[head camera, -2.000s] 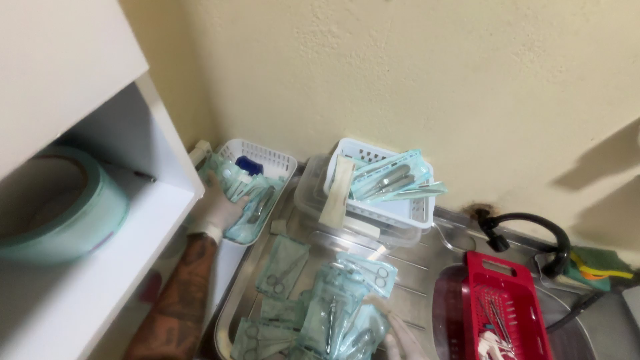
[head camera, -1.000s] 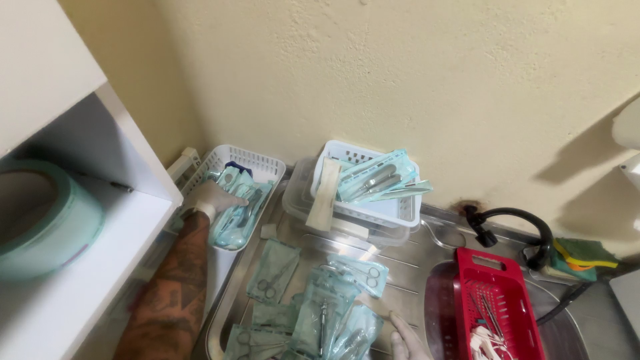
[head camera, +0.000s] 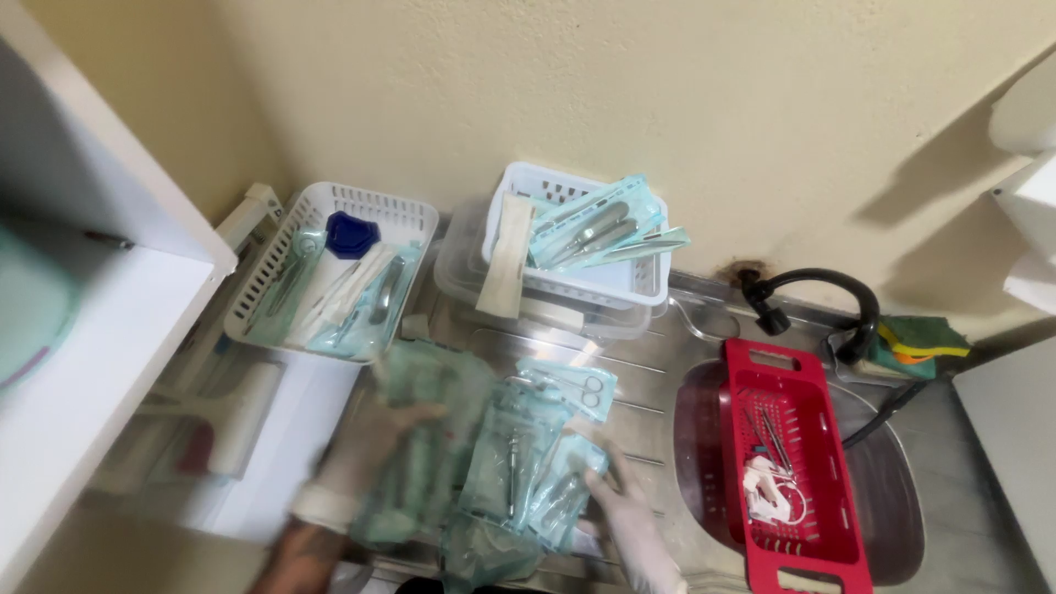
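Note:
On the steel drainboard lies a pile of sealed sterilization pouches (head camera: 513, 454) with metal instruments inside. My left hand (head camera: 371, 450), gloved and blurred by motion, is at the left side of the pile over blurred green pouches (head camera: 433, 388); whether it grips them I cannot tell. At the pile's right edge my gloved right hand (head camera: 623, 503) touches a pouch (head camera: 569, 487), its fingers apart. A pouch with scissors (head camera: 590, 388) lies above the pile. The white basket (head camera: 425, 216) at left holds pouches and a dark blue case (head camera: 352, 234).
A second white basket (head camera: 569, 290) with pouches stands on a clear plastic container (head camera: 462, 285) by the wall. A red basket (head camera: 833, 462) with instruments sits across the sink (head camera: 899, 503), beside a black faucet (head camera: 866, 297) and sponges (head camera: 924, 338). A white shelf (head camera: 107, 355) stands at left.
My left hand has moved from the left white basket to the pouches on the drainboard. My right hand remains by the pile's right side.

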